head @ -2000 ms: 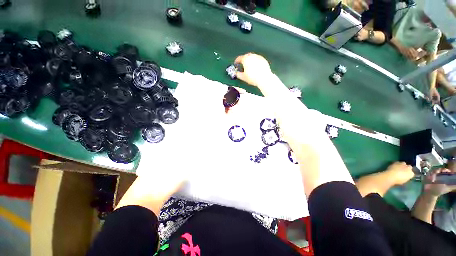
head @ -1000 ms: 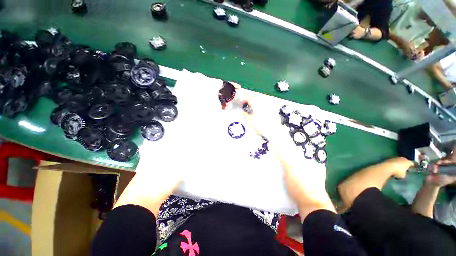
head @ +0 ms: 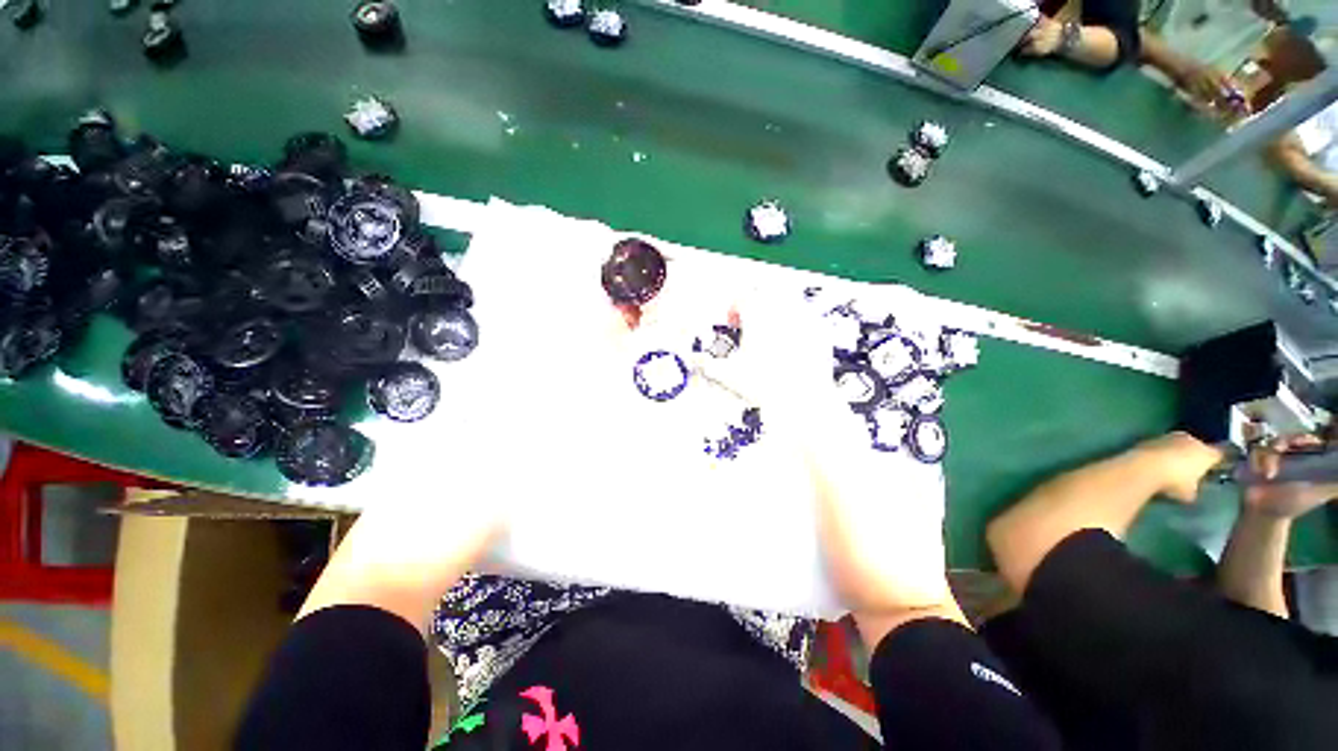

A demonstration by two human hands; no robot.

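Observation:
The white work cloth (head: 587,499) is overexposed, and both hands nearly vanish against it. My left hand (head: 631,314) holds a dark round housing (head: 634,270) near the cloth's back edge. My right hand (head: 735,320), to its right, has a small dark piece (head: 719,342) at its fingertips; its exact shape is unclear. A thin black ring (head: 660,376) lies below and between the hands. A loose patch of tiny dark clips (head: 737,433) lies nearer me. Ring-and-insert pieces (head: 891,357) cluster on the cloth's right side.
A large heap of black housings (head: 250,338) fills the left. Behind runs the green conveyor belt (head: 660,162) with scattered pale-centred units (head: 768,222). An open carton (head: 147,616) stands at lower left. A neighbour's arm (head: 1101,499) and a black block (head: 1230,385) are at right.
My right hand has come back from the belt to the cloth and now has a small dark piece. The left hand keeps the housing. Belt units have shifted left in view.

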